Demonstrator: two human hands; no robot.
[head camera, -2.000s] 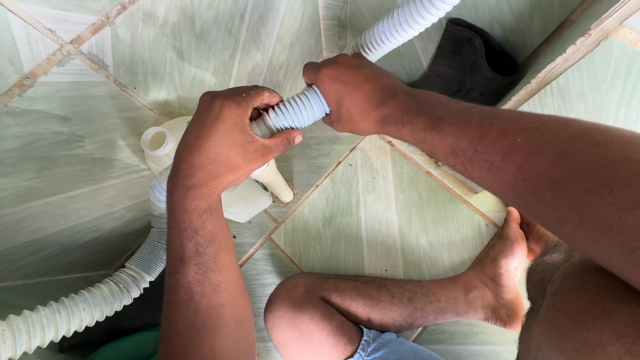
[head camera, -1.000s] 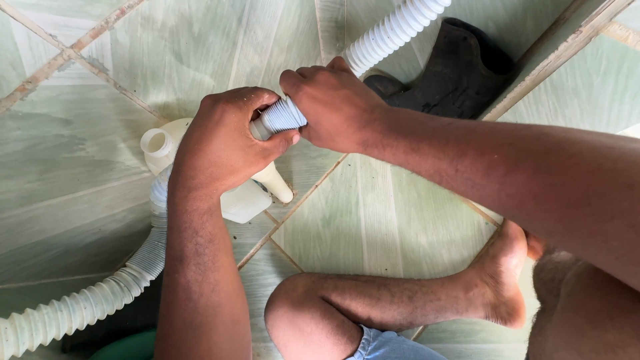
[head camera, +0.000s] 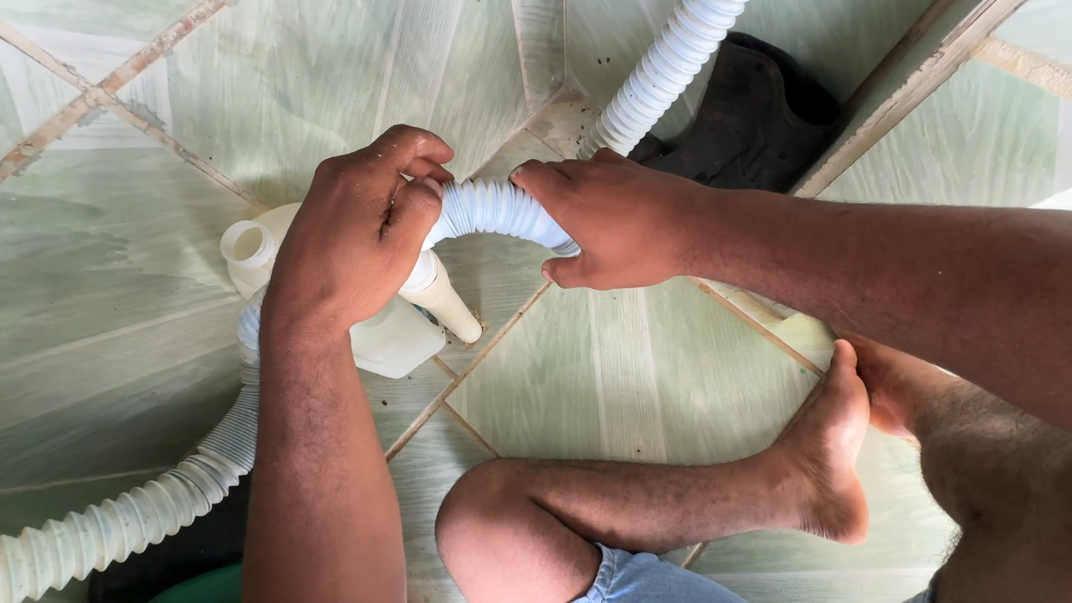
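A white corrugated plastic drain hose (head camera: 494, 208) arches between my two hands. My right hand (head camera: 611, 222) grips it, with fingers over the top and thumb below. My left hand (head camera: 360, 226) is at the hose's other end, thumb and fingers curled beside it; whether they hold it is hidden. Under that end stands a cream plastic pipe (head camera: 444, 306), its narrow tip at the floor. Behind my left hand is a translucent plastic jug (head camera: 398, 339) with an uncapped neck. The hose continues upward beyond my right hand.
Another corrugated hose length (head camera: 109, 528) runs to the lower left, over a dark object and a green rim (head camera: 201, 586). A black rubber boot (head camera: 754, 117) lies at the upper right, by a raised ledge (head camera: 913, 92). My bent leg and bare foot rest on the tiled floor.
The hose between my hands was short and straight and pointed up to the right; now a longer stretch bends into an arch. My right hand has moved along and lower, and my left fingers have loosened.
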